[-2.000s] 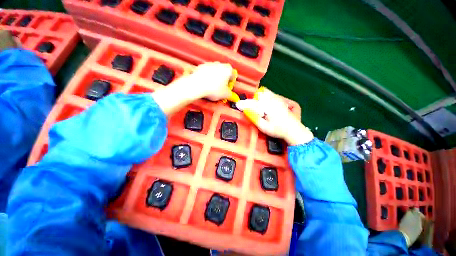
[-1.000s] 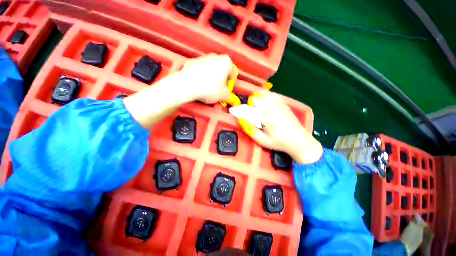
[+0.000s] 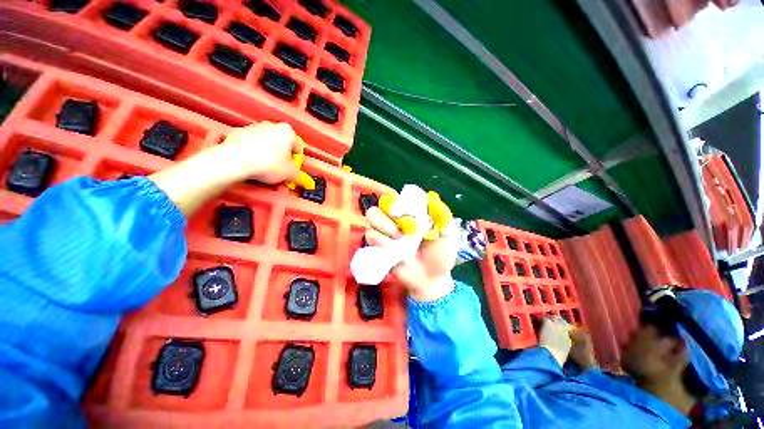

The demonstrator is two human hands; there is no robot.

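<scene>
Black watch-like housings, such as the one near the middle (image 3: 301,236), sit one per pocket in the orange-red foam tray (image 3: 331,331). My left hand (image 3: 266,155) lies over the tray's upper part, yellow finger cots on its fingertips, beside a housing (image 3: 314,189) in its pocket; whether it touches or grips it I cannot tell. My right hand (image 3: 425,251), palm partly turned up, holds a crumpled white cloth (image 3: 387,253) between fingers with yellow cots, raised over the tray's right edge. My left forearm hides some pockets.
Stacked filled foam trays (image 3: 333,134) stand behind the working tray. The green bench (image 3: 469,100) has metal rails. At right, a person in a blue cap and smock (image 3: 586,390) has hands at another filled tray (image 3: 503,323), with upright foam slabs (image 3: 599,276) beside it.
The view has swung to the right, showing the neighbouring person. My right hand has come away from the housing near my left fingertips and opened upward with the cloth. My left hand stays at that pocket.
</scene>
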